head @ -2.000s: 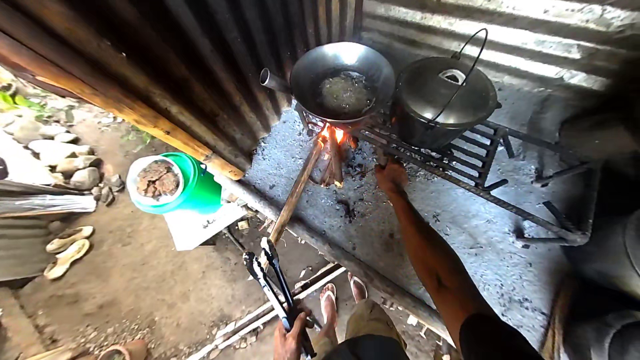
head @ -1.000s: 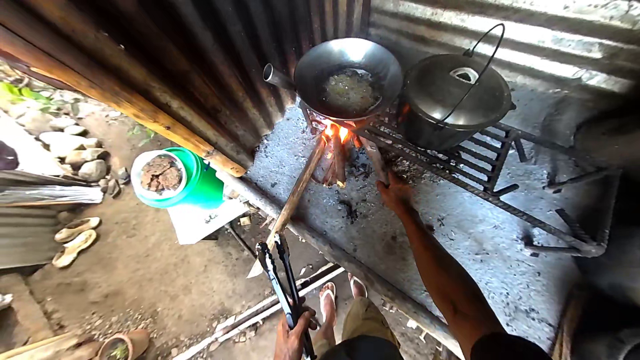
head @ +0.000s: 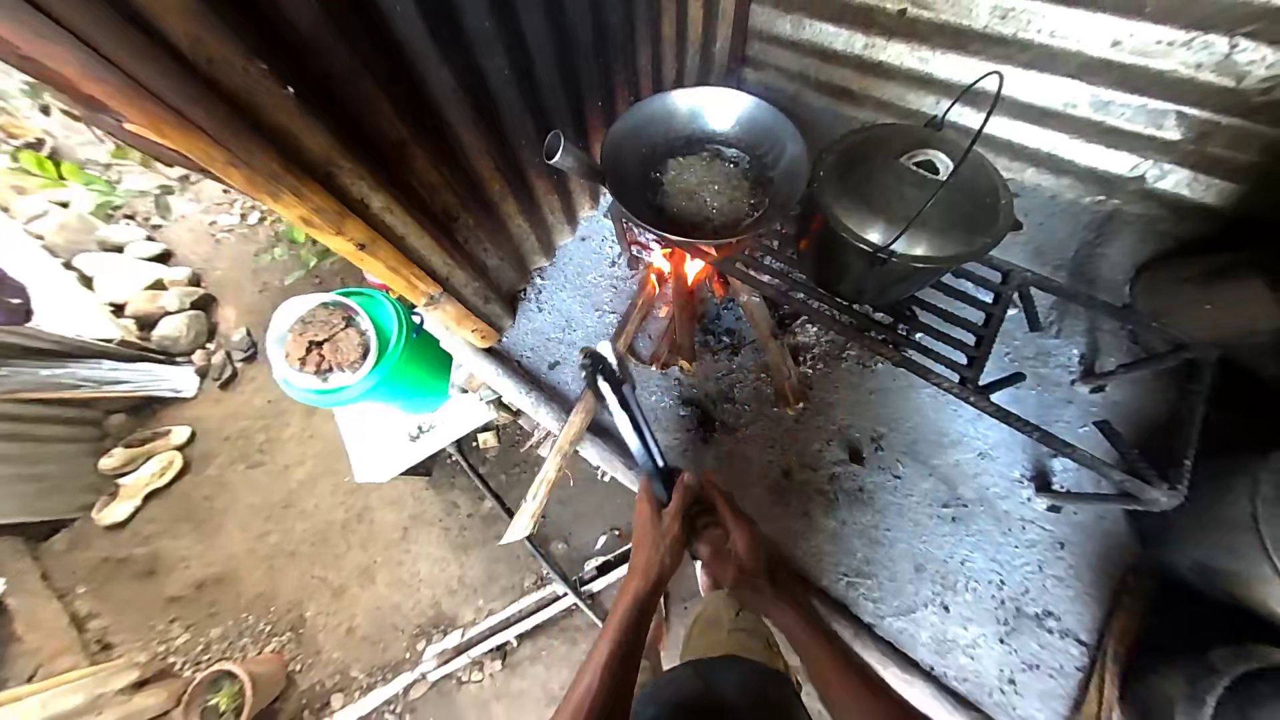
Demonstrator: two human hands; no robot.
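Observation:
My left hand (head: 660,530) grips the handle end of metal tongs (head: 632,415), whose tips sit close together over the ledge edge. Against the left one is my right hand (head: 730,540), its fingers bent near the tongs' handle; whether it holds them too is hard to see. Ahead, a wok (head: 705,165) with bubbling oil rests over a wood fire (head: 685,270). Burning sticks lie under it, among them a long stick (head: 555,465) jutting over the edge and a shorter piece of firewood (head: 768,345) on the right. A lidded pot (head: 910,205) with a wire handle stands beside the wok.
The metal grate (head: 950,330) extends right from the fire across the ashy ledge (head: 900,520). A green bucket (head: 415,350) bearing a bowl of brown food (head: 325,340) stands at left. Corrugated metal walls (head: 440,110) rise behind. Shoes (head: 140,475) and stones lie on the ground.
My right hand has let go of the firewood by the fire and come back to my left hand. The tongs, spread apart earlier, are now closed together and further over the ledge.

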